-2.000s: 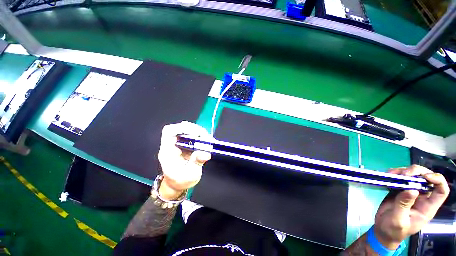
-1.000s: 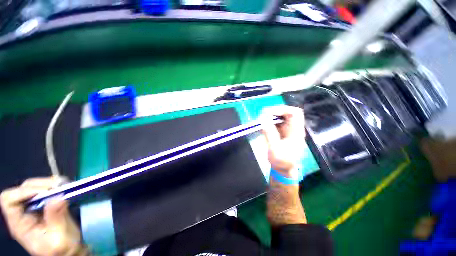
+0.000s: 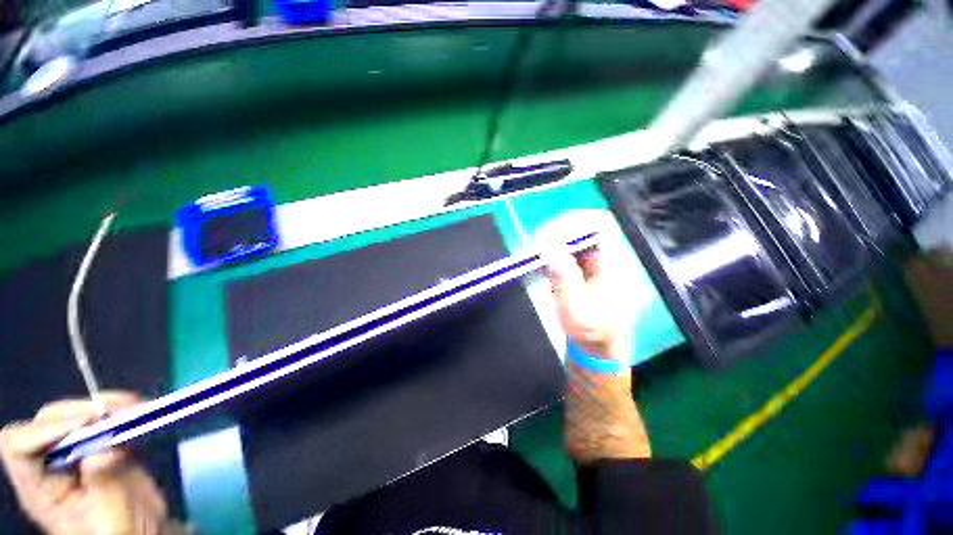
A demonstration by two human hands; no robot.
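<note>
A display unit (image 3: 345, 336) is held edge-on above the bench, a long dark bar with pale edges slanting up to the right. My left hand (image 3: 89, 470) grips its left end at the picture's lower left. My right hand (image 3: 587, 287) grips its right end, fingers over the edge; the hand is partly overexposed. A white cable (image 3: 75, 303) stands up from near my left hand and bends over at its top. A black foam sheet (image 3: 418, 428) lies on the green bench below the unit. The unit's faces are hidden by the edge-on view.
A blue screw tray (image 3: 228, 226) with dark contents stands on the white rail (image 3: 355, 212). A black electric screwdriver (image 3: 512, 180) lies further right. Glossy black panels (image 3: 716, 256) form a row at the right. A person's blue sleeve (image 3: 909, 502) shows at the lower right.
The view has turned right, bringing the glossy panels and another person's sleeve into sight. The unit has changed from slanting down to slanting up rightward. Both hands keep hold of it.
</note>
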